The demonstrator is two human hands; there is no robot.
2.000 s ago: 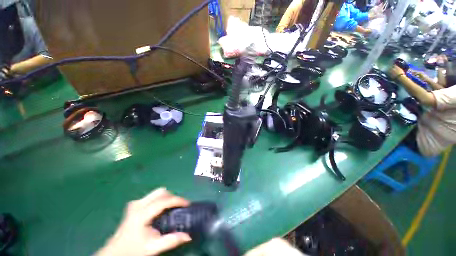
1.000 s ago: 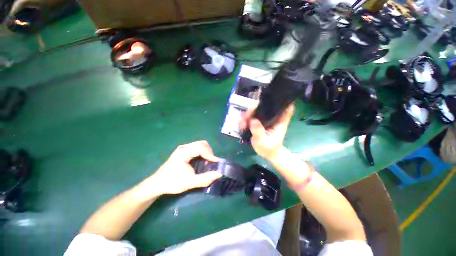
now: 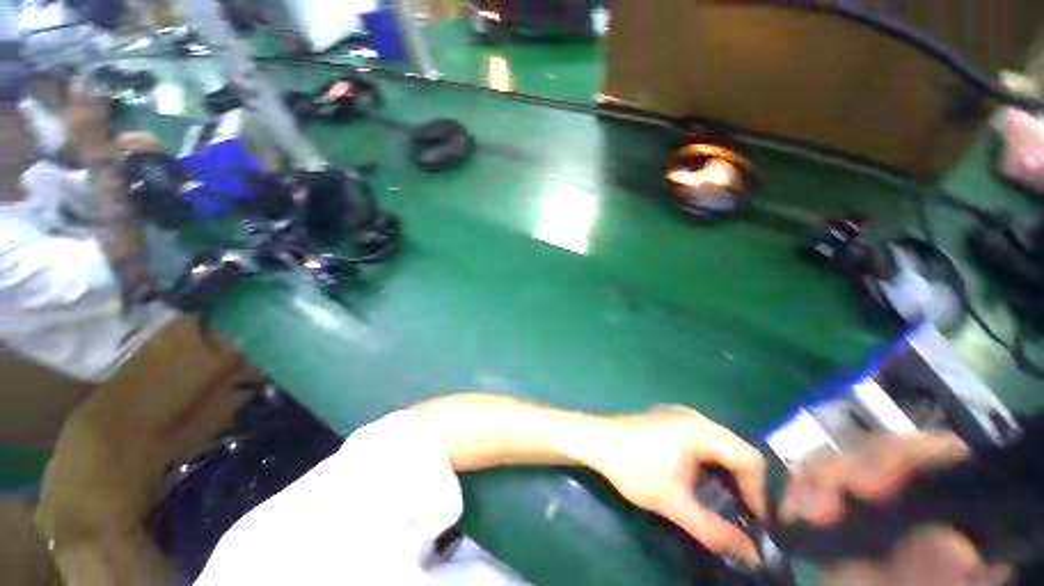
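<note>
My left hand [image 3: 687, 481] is at the bottom right of centre, its fingers closed around a black fan part [image 3: 727, 498]. My right hand [image 3: 887, 504] is blurred at the lower right edge, wrapped around the thick black electric screwdriver [image 3: 985, 504]. The two hands are close together. The driver's tip and the rest of the fan part are blurred or hidden, so I cannot tell whether they touch. The white screw feeder with blue sides [image 3: 876, 401] stands just behind my right hand.
A fan with a pale propeller [image 3: 916, 286] lies behind the feeder. A fan head [image 3: 708, 177] and a dark round part [image 3: 442, 144] lie farther back. A large carton [image 3: 790, 86] stands behind. At left are piled fan parts [image 3: 332, 212], a person in white [image 3: 57, 275] and an open carton [image 3: 86, 504].
The view has swung left, bringing the person and the carton at left into view. Both hands now appear farther right, still holding the fan part and the driver.
</note>
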